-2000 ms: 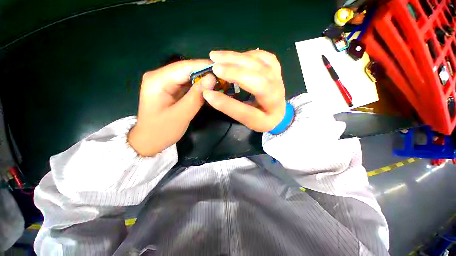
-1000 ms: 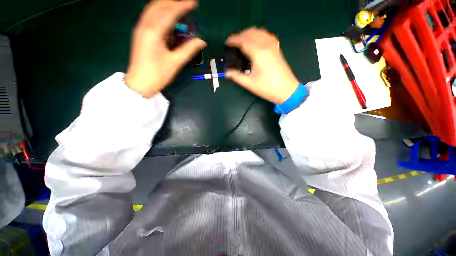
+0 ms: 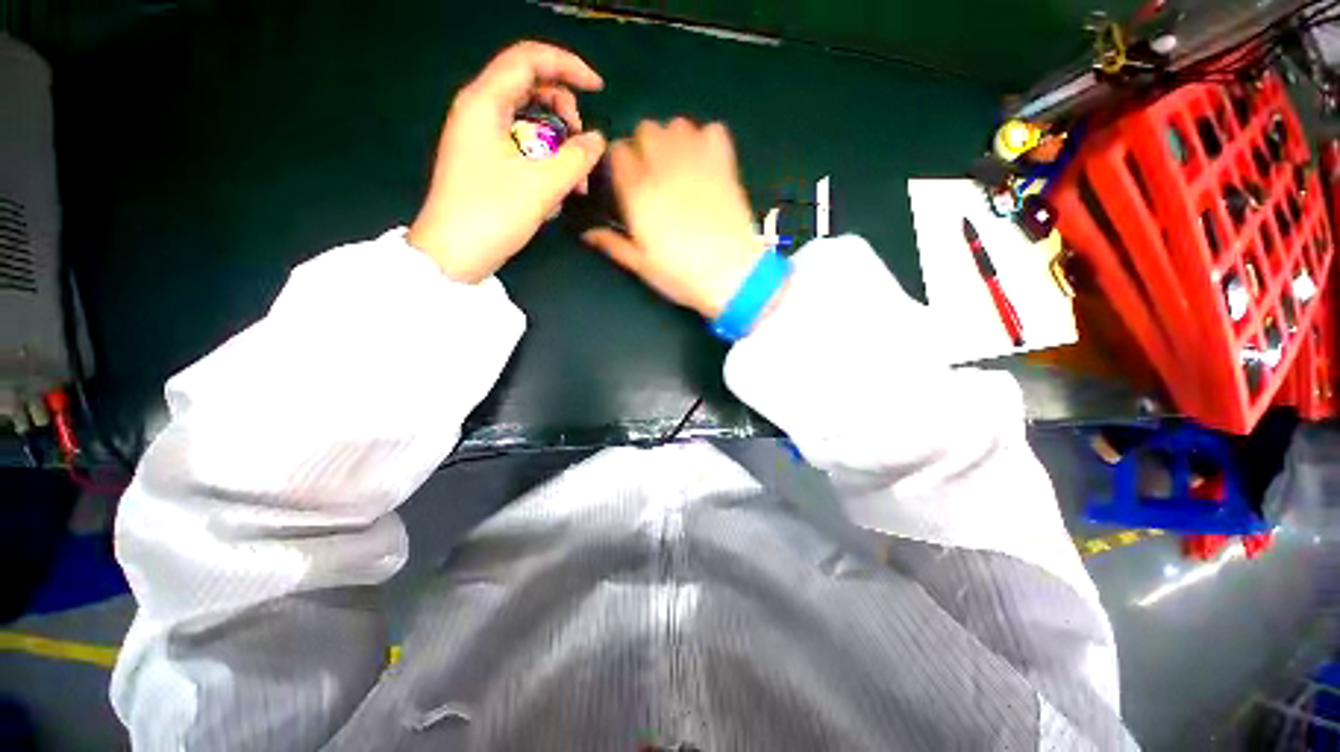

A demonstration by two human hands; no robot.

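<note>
My left hand (image 3: 507, 169) holds a small smartwatch unit (image 3: 541, 137) between thumb and fingers, its lit screen showing pink, purple and white. My right hand (image 3: 683, 206), with a blue wrist band (image 3: 754, 294), is just right of it, slightly blurred, fingers bent towards my left thumb. Something dark shows at its fingertips; whether it is held cannot be told. White tape strips (image 3: 823, 206) and a bit of the blue stick (image 3: 788, 240) show right of my right hand, partly hidden by my forearm.
A red marker pen (image 3: 992, 282) lies on a white paper sheet (image 3: 941, 243) at right. Beside it are a yellow-topped item (image 3: 1014, 140), small dark items and stacked red trays (image 3: 1124, 272). A grey instrument (image 3: 27, 221) stands at far left. A thin black cable (image 3: 685, 422) reaches the bench edge.
The hands were together, then apart with a dark item in the right; now they are close again. The watch screen in my left hand now faces the camera, lit. The view has shifted.
</note>
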